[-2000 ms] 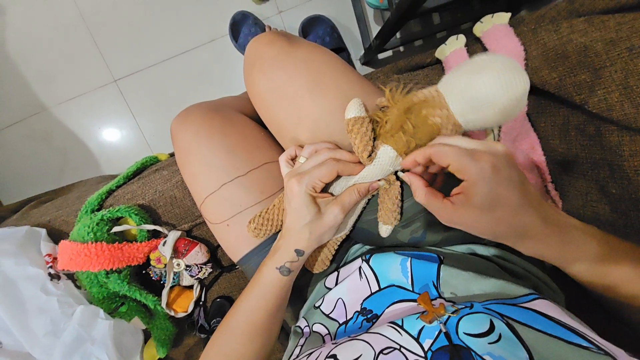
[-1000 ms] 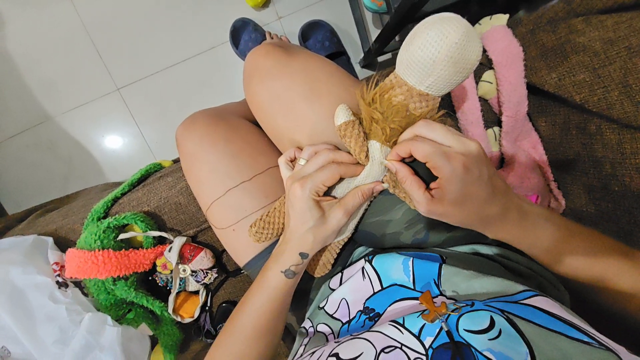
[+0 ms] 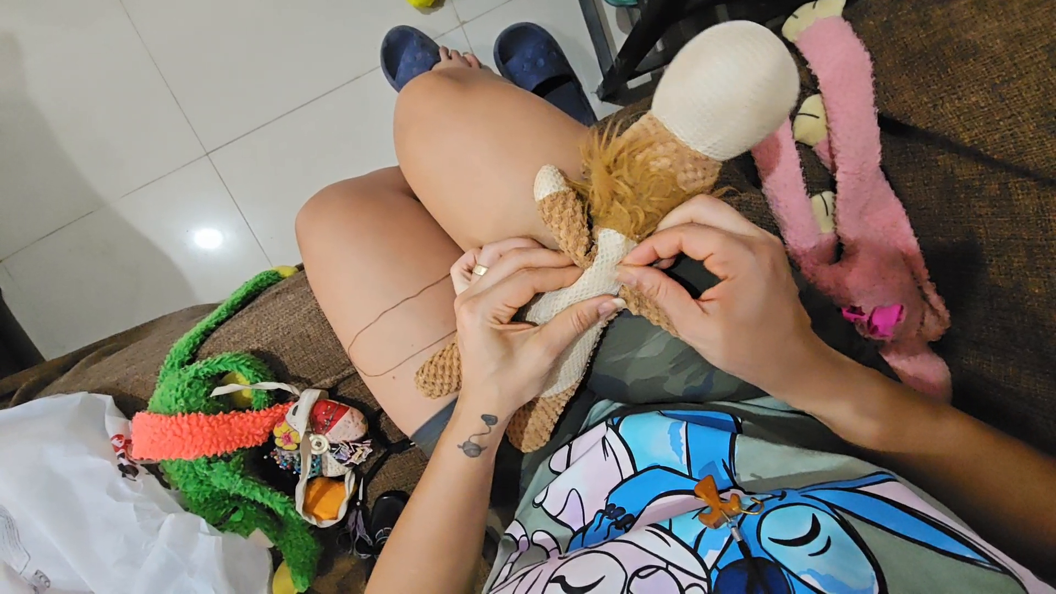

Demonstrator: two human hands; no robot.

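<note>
A crocheted stuffed animal (image 3: 608,252) with a white body, tan limbs and a brown tufted mane lies across my lap, its big cream head (image 3: 726,91) toward the upper right. My left hand (image 3: 520,322), with a ring on one finger, holds the white body from the left. The thumb and fingertips of my right hand (image 3: 714,289) pinch at the body just below the mane; whether a needle is between them cannot be seen. A thin brown thread (image 3: 375,326) loops over my thigh and runs toward my left hand.
A pink plush toy (image 3: 891,239) lies on the brown sofa (image 3: 990,165) at right. At left are a green plush toy (image 3: 202,487) with an orange band, a pouch of sewing notions (image 3: 322,445) and a white bag (image 3: 107,503). Blue clogs (image 3: 540,70) stand on the tiled floor.
Since two seconds ago the stuffed animal's head has tipped upward and toward the left. My right hand has stayed near the body below the mane, my left hand still around the body.
</note>
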